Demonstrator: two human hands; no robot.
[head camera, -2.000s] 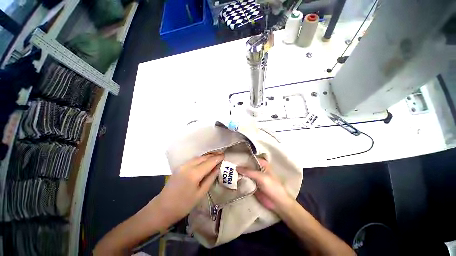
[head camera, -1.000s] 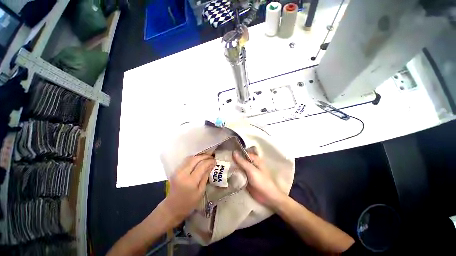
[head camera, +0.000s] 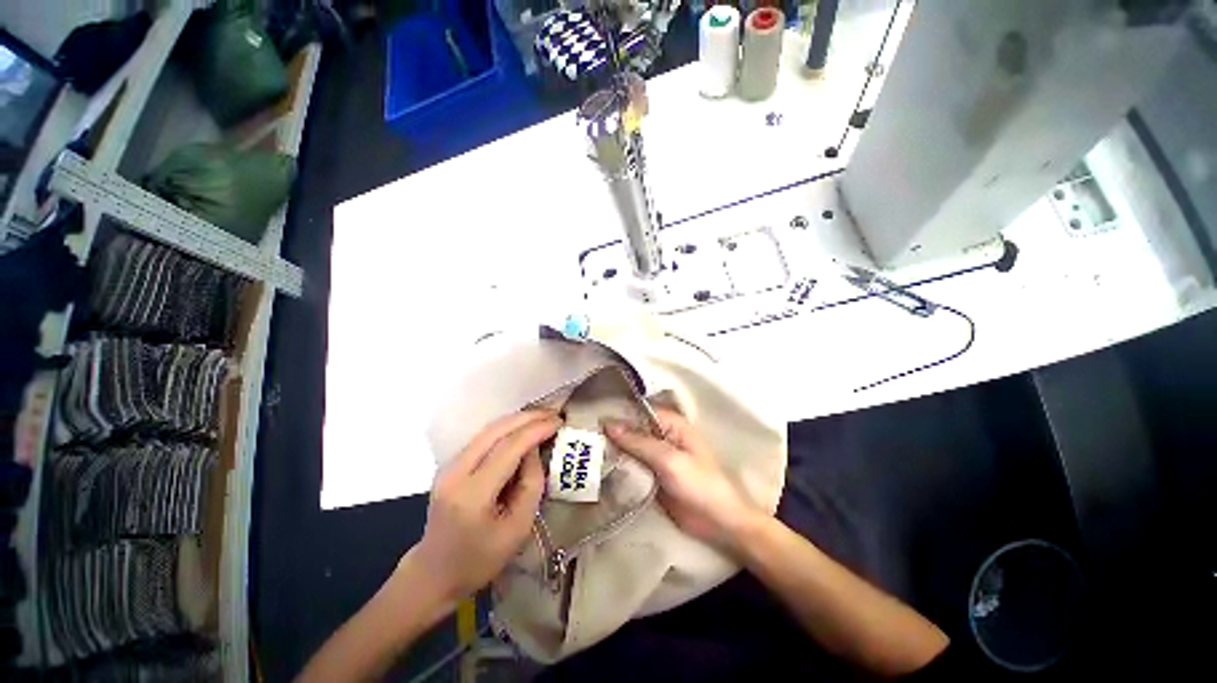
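A beige tote bag (head camera: 667, 574) lies at the table's front edge, its zippered opening facing up. A white brand label (head camera: 577, 464) with black lettering lies flat against the lining (head camera: 607, 400) inside. My left hand (head camera: 491, 494) grips the left side of the opening, fingertips at the label's left edge. My right hand (head camera: 681, 474) holds the right side, its thumb inside on the lining near the label's upper right. The zipper pull (head camera: 557, 570) hangs at the lower corner of the opening. A small bluish spot (head camera: 575, 327) shows at the bag's top.
Behind the bag stand the metal post (head camera: 630, 200) and the white machine arm (head camera: 988, 134). Thread snips (head camera: 892, 290) with a dark cord lie right of the post. Thread cones (head camera: 759, 54) and a blue bin (head camera: 447, 67) are at the back. Shelves of striped pieces (head camera: 140, 387) stand left.
The label has turned from tilted to nearly upright and lies flatter. My right thumb has shifted slightly left towards it. The camera view has shifted a little.
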